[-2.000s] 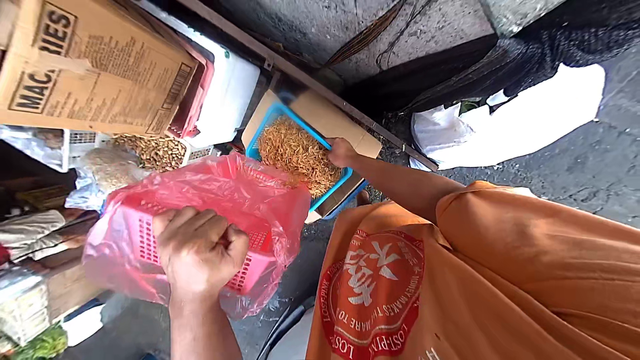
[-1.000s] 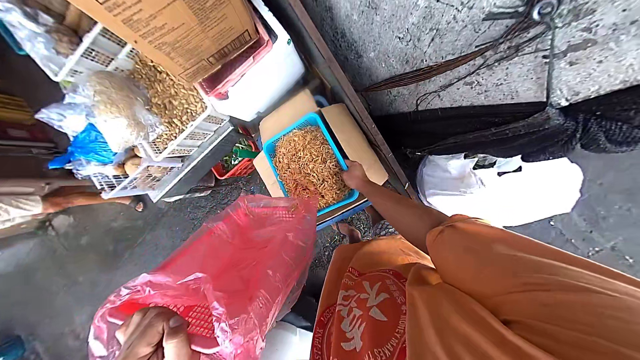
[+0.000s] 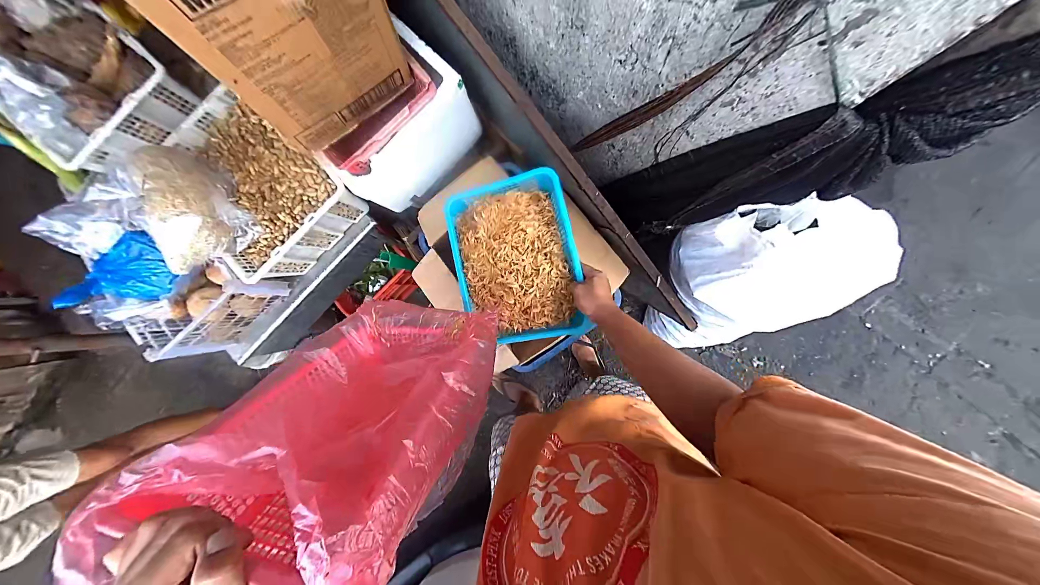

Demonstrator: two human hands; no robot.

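Observation:
My left hand (image 3: 183,548), at the bottom left, grips the edge of a pink perforated plastic basket (image 3: 272,520) lined or covered with a translucent pink plastic bag (image 3: 349,431). The bag stretches up and right toward a blue plastic tray (image 3: 566,236). Small dried shrimp-like pieces (image 3: 516,260) fill the tray. With its fingers at the tray's lower right rim is my right hand (image 3: 593,294); the fingertips are partly hidden. Under the tray an open cardboard box (image 3: 600,244) shows its flaps. The bag's upper corner lies close to the tray's lower left side.
White crates (image 3: 301,244) of peanuts and bagged goods stand at the left, beside a printed cardboard box (image 3: 301,65) and a white foam box (image 3: 431,130). A metal beam (image 3: 561,154) runs diagonally past the tray. White plastic bags (image 3: 788,268) lie right. Another person's legs (image 3: 122,455) show at lower left.
Since two seconds ago my left hand and the pink basket have moved lower in the view, and the pink bag is stretched out longer. My right hand remains at the tray's rim. The view has shifted.

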